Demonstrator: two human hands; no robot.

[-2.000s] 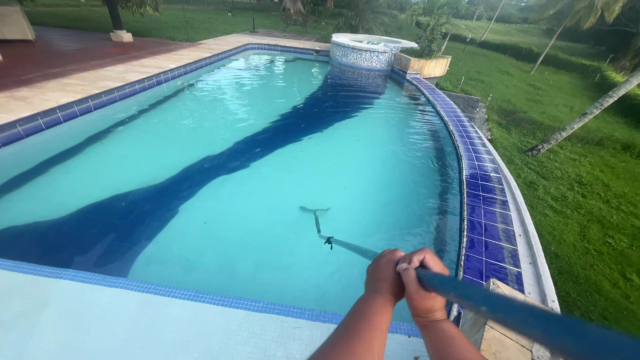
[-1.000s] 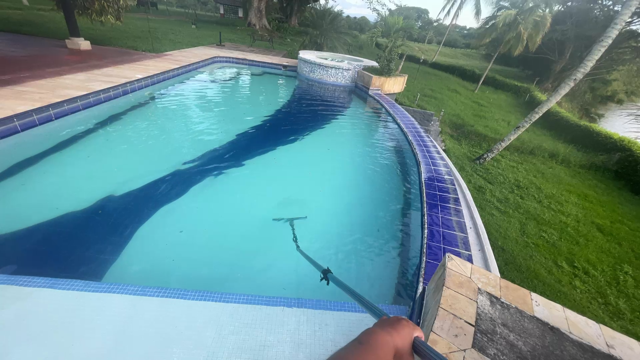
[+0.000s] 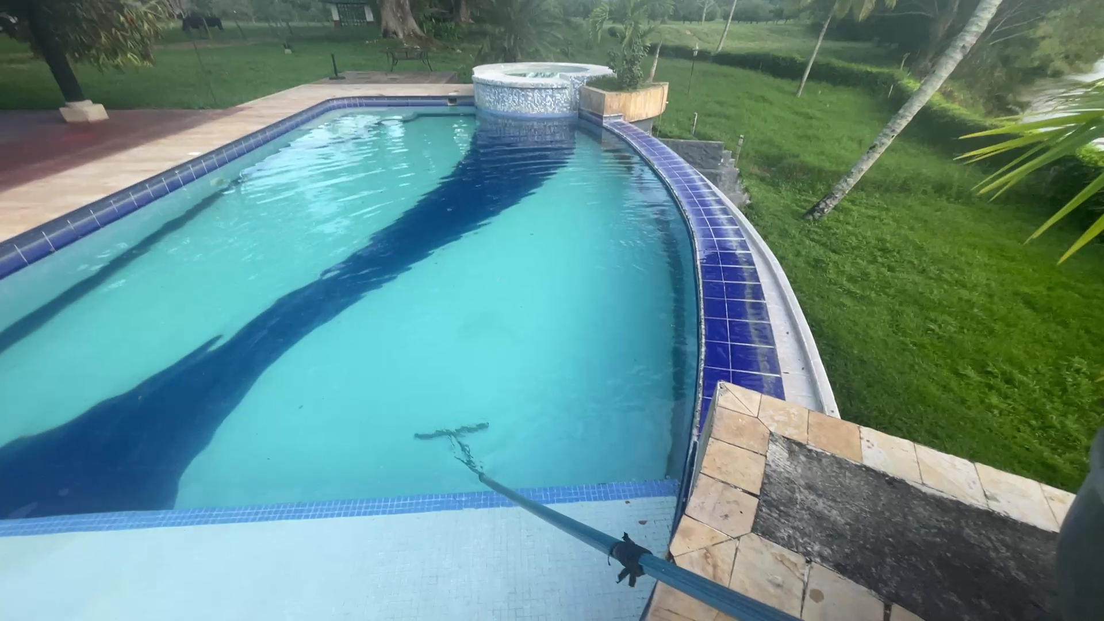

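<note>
A long blue pole (image 3: 561, 522) runs from the bottom edge of the head view, right of centre, up and left into the pool water (image 3: 552, 345). Dark material is tied around it at a joint (image 3: 630, 558). Underwater at its far end is a wide, dark pool brush or vacuum head (image 3: 451, 431), its outline broken up by ripples. Neither of my hands shows in the frame, so what they hold is hidden.
A stone-tiled ledge (image 3: 733, 463) with a dark grey panel stands at the lower right. Blue tiles (image 3: 733, 302) line the curved pool edge beside grass. A pale shallow shelf (image 3: 302, 569) lies in front; a round mosaic tub (image 3: 526, 90) and a planter (image 3: 634, 101) stand at the far end.
The pole's underwater head has come nearer over the pool floor, toward the shallow shelf. Both hands on the pole, then one, were in view earlier; now neither is.
</note>
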